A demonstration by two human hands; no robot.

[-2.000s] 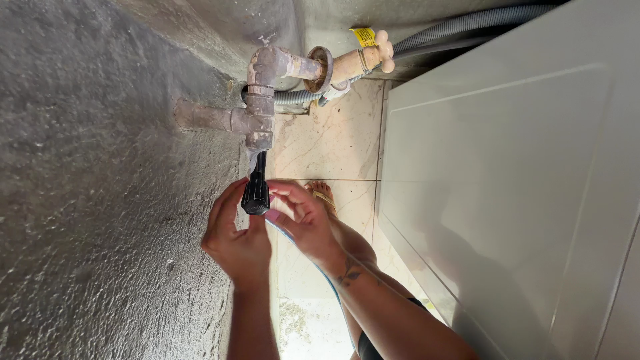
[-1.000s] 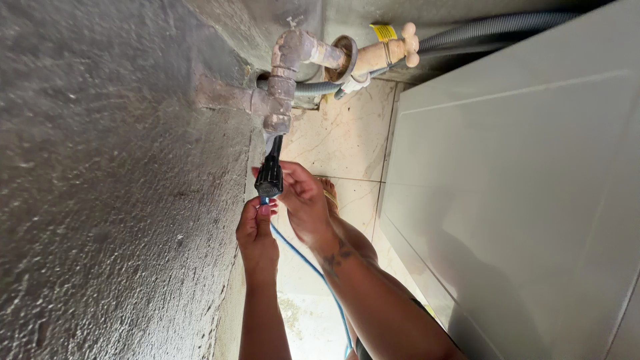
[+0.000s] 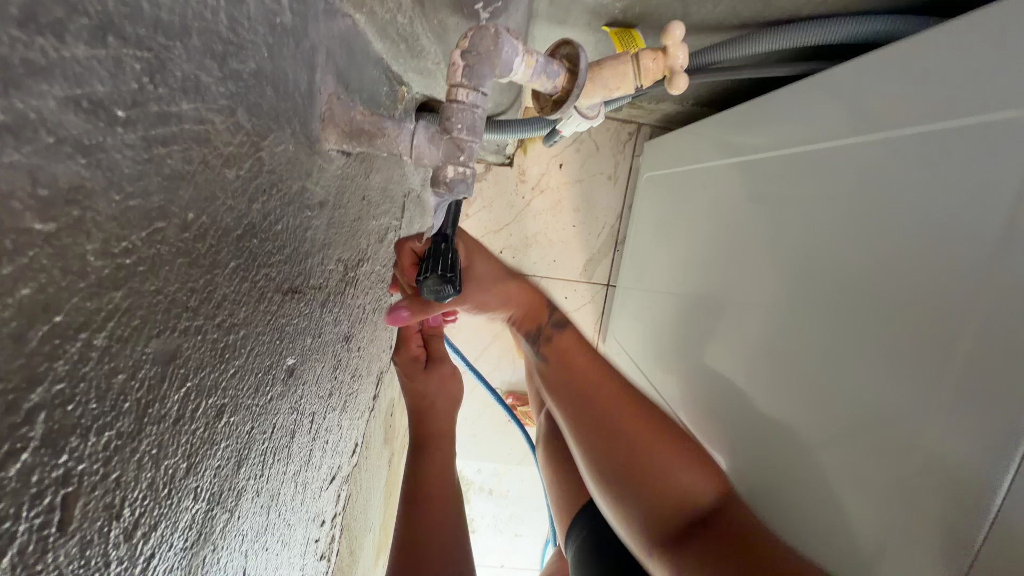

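A black plastic tap [image 3: 442, 264] with a ribbed handle projects from the lower end of a worn pipe fitting [image 3: 462, 136], with white thread tape at the joint. My right hand [image 3: 480, 276] is wrapped around the far side of the tap, its thumb pointing left below the ribbed handle. Just beneath, my left hand [image 3: 428, 364] has its fingers raised at the upper end of a blue hose [image 3: 492, 394]; the other hand partly hides these fingers and the hose end. The hose runs down to the floor.
Rough grey wall [image 3: 200, 320] stands close on the left. A large white panel [image 3: 816, 280] fills the right. Above are a painted tap [image 3: 632, 72] with a cross handle and a grey corrugated hose [image 3: 800, 36]. A foot [image 3: 520, 406] rests on the tiled floor [image 3: 560, 208].
My right hand has moved left around the tap, its thumb now below the handle. My left hand has gone from beside the tap to beneath it.
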